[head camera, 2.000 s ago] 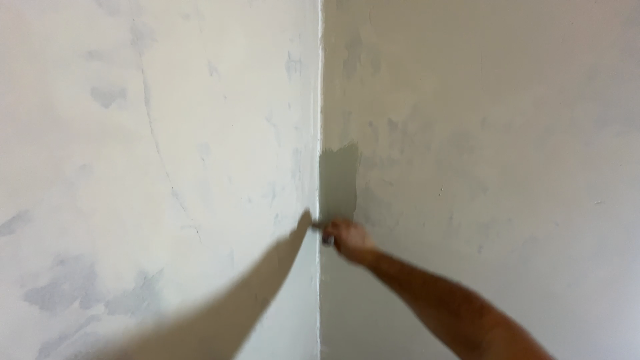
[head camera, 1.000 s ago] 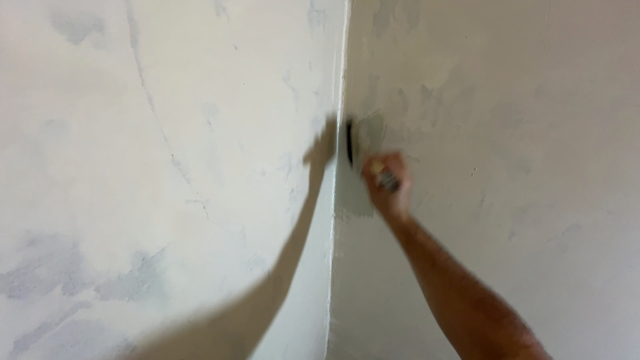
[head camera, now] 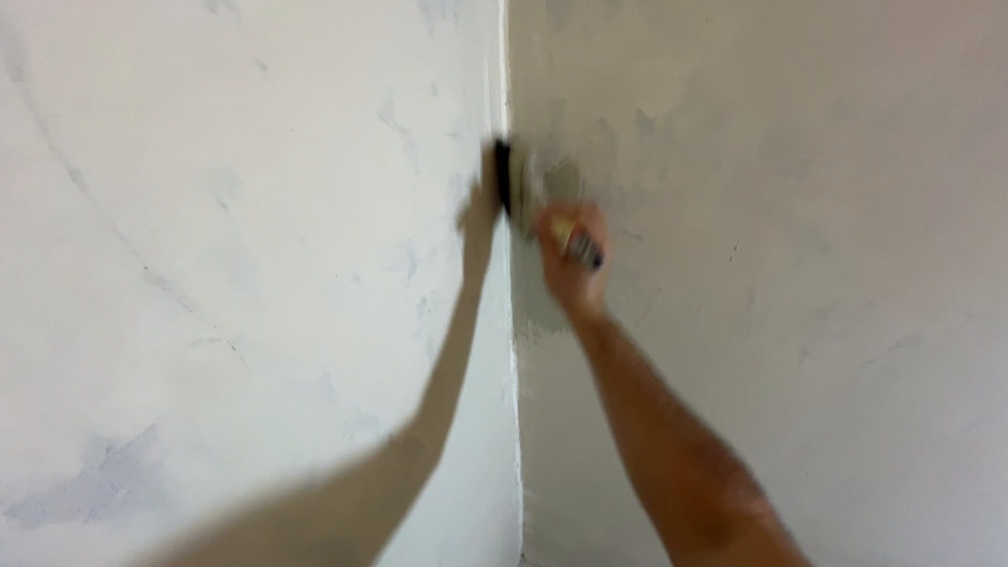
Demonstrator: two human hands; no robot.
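My right hand (head camera: 579, 248) grips the handle of a wide, blurred tool (head camera: 520, 189) with a dark edge, probably a brush or a putty knife; which one, I cannot tell. The tool lies against the right wall (head camera: 756, 299), its dark edge at the inside corner (head camera: 515, 378). Around and below it, a darker grey-green, wet-looking patch (head camera: 539, 295) runs beside the corner. My left hand is out of view.
The left wall (head camera: 315, 197) bears grey patches, a thin crack (head camera: 146, 272) and the shadow of my arm (head camera: 441, 394). Two small marks (head camera: 734, 250) show on the right wall. A whitish ridge runs along the corner.
My right hand was lower at the corner two seconds ago, beside the darker patch. It has moved up, and the tool's dark edge now meets the corner. The view has shifted somewhat.
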